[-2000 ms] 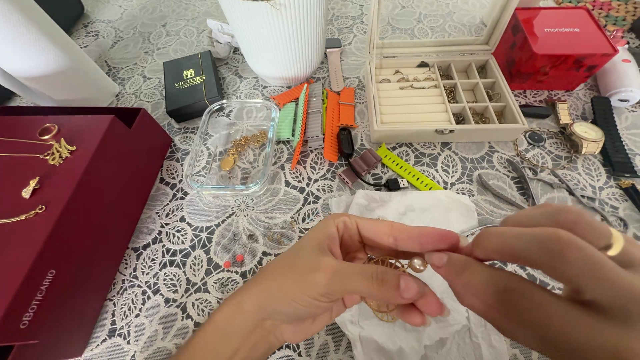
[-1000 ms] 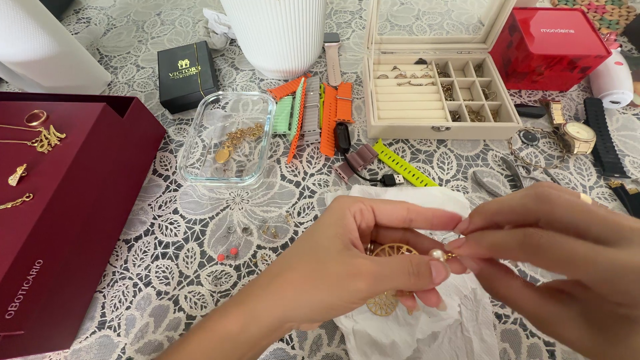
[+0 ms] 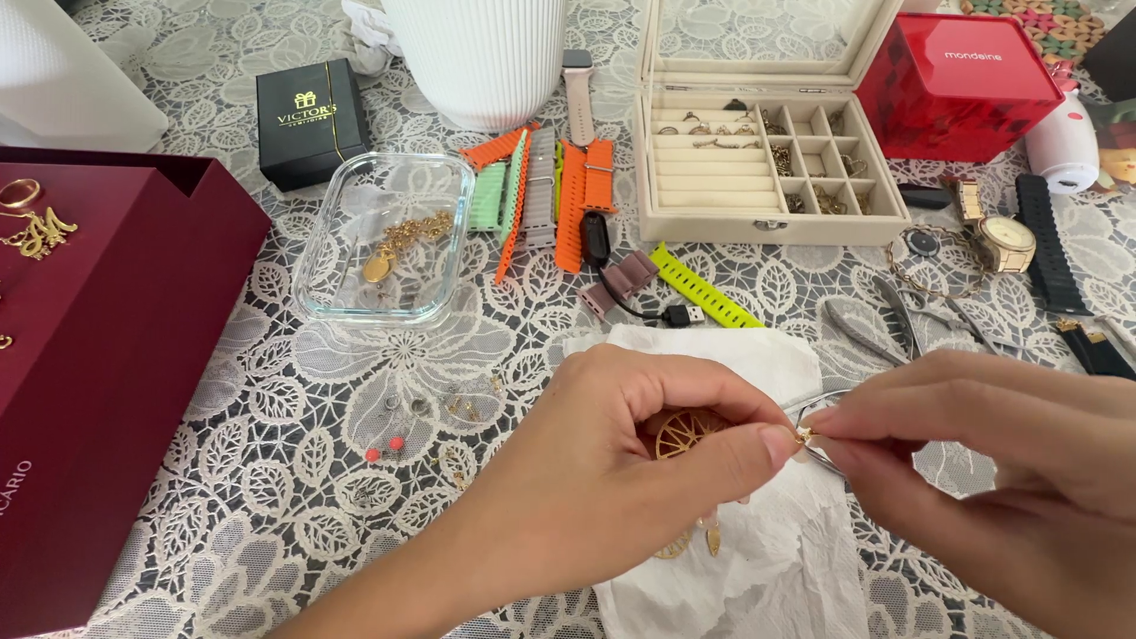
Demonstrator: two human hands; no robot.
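Note:
My left hand (image 3: pixel 621 461) holds a piece of gold-coloured jewellery with round openwork discs (image 3: pixel 683 433), partly hidden in the palm. A small leaf-shaped gold pendant (image 3: pixel 713 540) and pale beads hang below the fingers. Thumb and forefinger pinch a small gold part (image 3: pixel 804 435) of it at the right. My right hand (image 3: pixel 985 479) grips that same small part from the other side with thumb and fingertips. Both hands are above a white tissue (image 3: pixel 754 568). A thin metal loop (image 3: pixel 830 461) shows behind the fingertips; what it belongs to is hidden.
A glass dish (image 3: pixel 311 297) with a gold chain, watch straps (image 3: pixel 572 204), a jewellery box (image 3: pixel 772 231) and pliers (image 3: pixel 901 319) lie beyond. Coral beads (image 3: pixel 396 443) are left of my left hand. A maroon box (image 3: pixel 115 355) stands at far left, a watch (image 3: pixel 1007 240) at right.
The pearl-like bead seen between my fingertips earlier is no longer there; a small gold part is pinched there instead. The openwork discs now sit deeper behind my left fingers.

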